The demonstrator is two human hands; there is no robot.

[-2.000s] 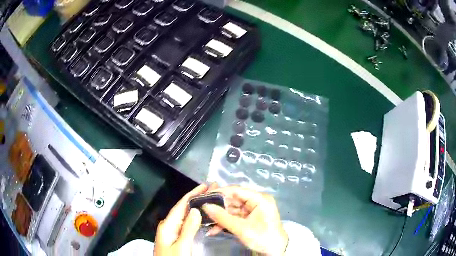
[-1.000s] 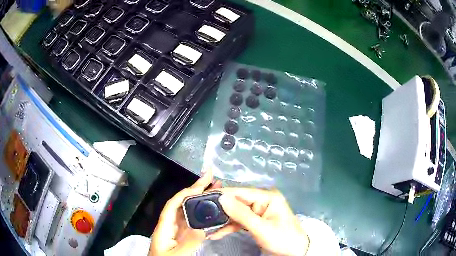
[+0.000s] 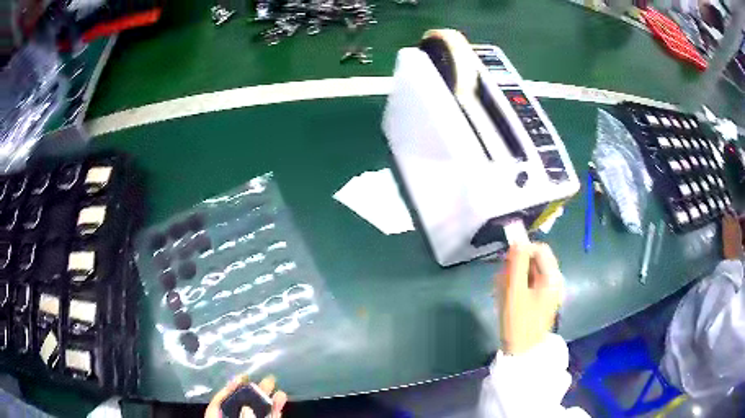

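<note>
My left hand point(image 3: 276, 403) is at the bottom edge, partly cut off, and holds a watch case point(image 3: 247, 402) with its dark face up. My right hand point(image 3: 531, 286) is at the front outlet of the white tape dispenser point(image 3: 445, 155), its fingertips closed on a short white strip point(image 3: 516, 233) at the outlet. Whether the strip is still joined to the dispenser cannot be told. The clear carrier sheet point(image 3: 245, 286) lies on the green mat between the tray and the dispenser, with dark round discs point(image 3: 189, 341) along its left side.
A black blister tray point(image 3: 122, 326) with watch cases and white strips is at the left. White paper point(image 3: 376, 200) lies beside the dispenser. A plastic bag point(image 3: 622, 175), a blue pen point(image 3: 588, 211) and another tray point(image 3: 680, 167) are at the right, near another person's sleeve point(image 3: 711, 326). Metal parts point(image 3: 314, 18) lie at the back.
The view has swung right. My right hand has left the watch case and moved to the dispenser, where it grips the white strip. My left hand still holds the case. The press is out of view.
</note>
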